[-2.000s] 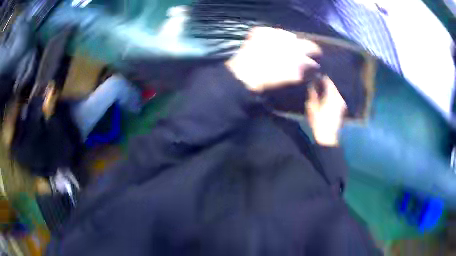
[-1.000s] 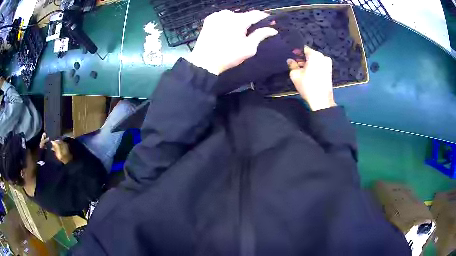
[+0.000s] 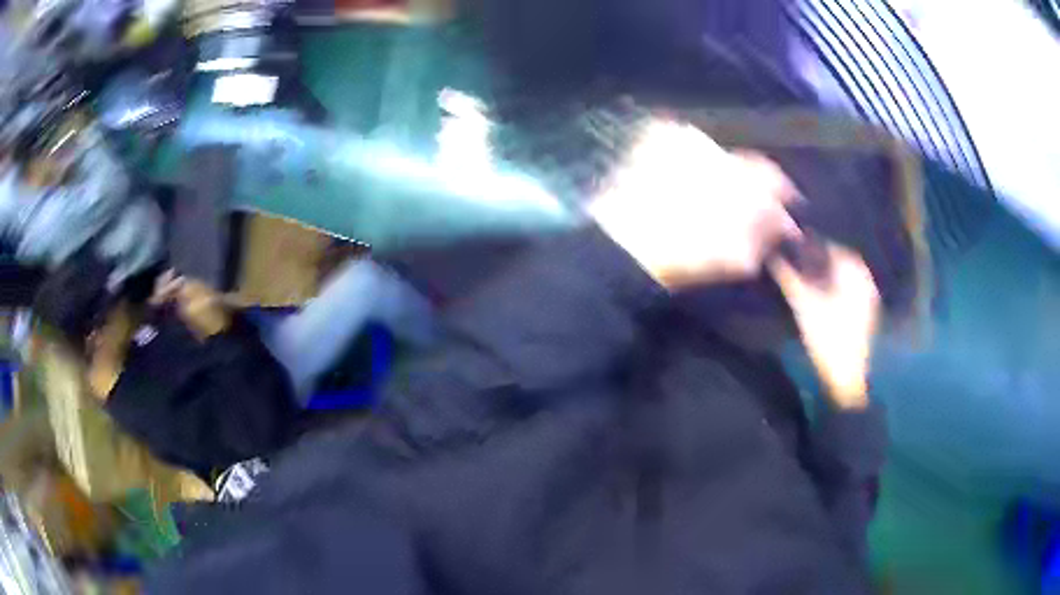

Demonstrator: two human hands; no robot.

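Note:
The view is strongly blurred. My left hand [image 3: 692, 209], bare, reaches over a shallow cardboard box [image 3: 918, 244] with dark contents. My right hand [image 3: 843, 320] is just right of and below it, over the box's right part. The fingertips of both hands come close together around a small dark piece of black foam [image 3: 809, 257]. Both hands look closed on this foam; its outline and its link to a larger sheet cannot be made out.
A dark, blurred mass [image 3: 616, 52] lies behind the box on the green bench [image 3: 384, 174]. A pale ribbed surface [image 3: 895, 70] is at upper right. A seated person in black [image 3: 203, 389] is at left, near a brown carton [image 3: 279, 258] and blue stool [image 3: 355, 370].
The whole view has shifted, with the bench, box and hands now further right and lower. My hands have come closer together, and the wide black sheet seen between them is no longer distinct.

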